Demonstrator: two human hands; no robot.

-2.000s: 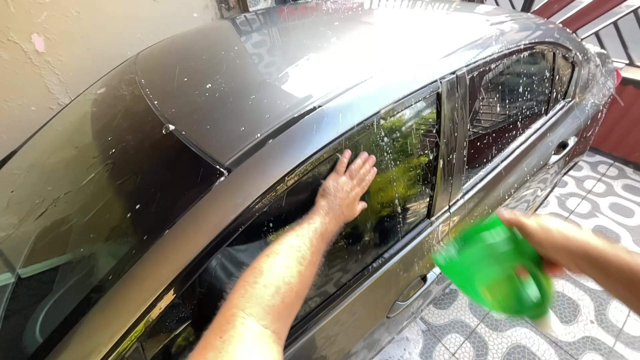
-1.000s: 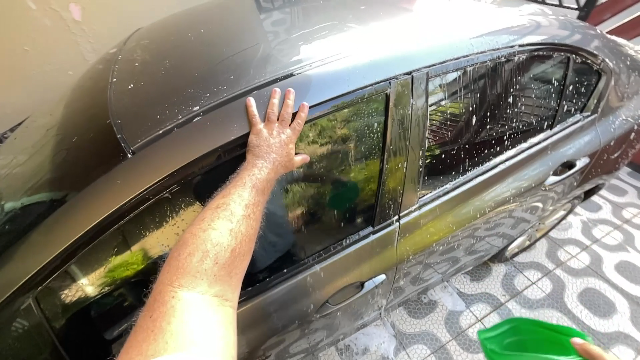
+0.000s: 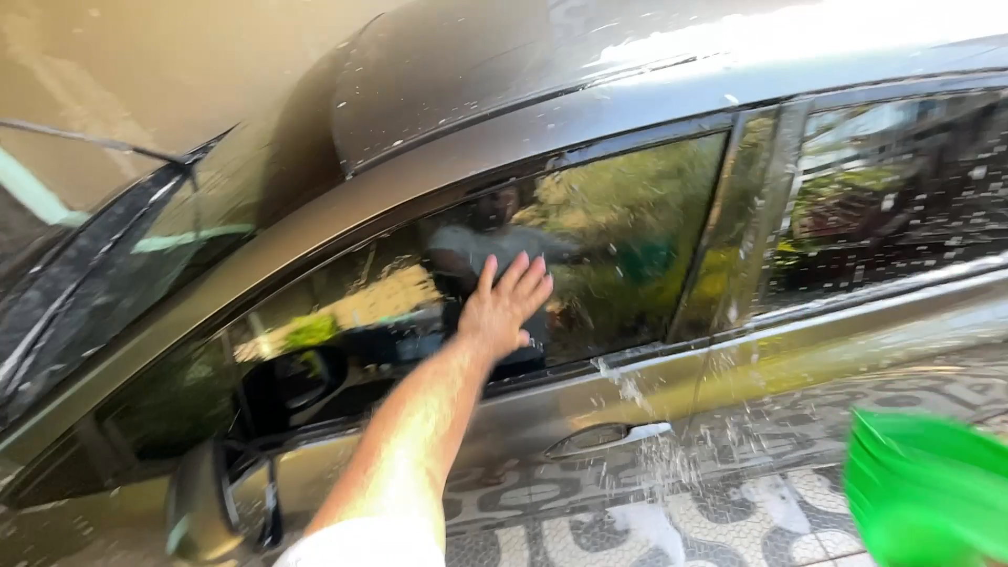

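My left hand (image 3: 504, 303), fingers spread and holding nothing, is at the wet front side window (image 3: 630, 213) of a grey-brown car. A blurred green plastic container (image 3: 921, 488) is at the lower right edge of the view. My right hand is hardly visible there; only a sliver of skin shows at the frame's edge, so its grip is hidden. Water falls beside the chrome-trimmed door handle (image 3: 606, 439) and splashes down the door. The rear side window (image 3: 906, 189) carries many droplets.
The side mirror (image 3: 209, 504) juts out at the lower left. Wiper arms (image 3: 94, 252) lie by the windshield at the far left, with a beige wall (image 3: 181, 55) behind. Patterned paving (image 3: 709, 520) with wet, foamy patches runs below the door.
My left hand has moved from the window's upper edge down onto the glass. Water now runs down the door. The view has shifted toward the car's front.
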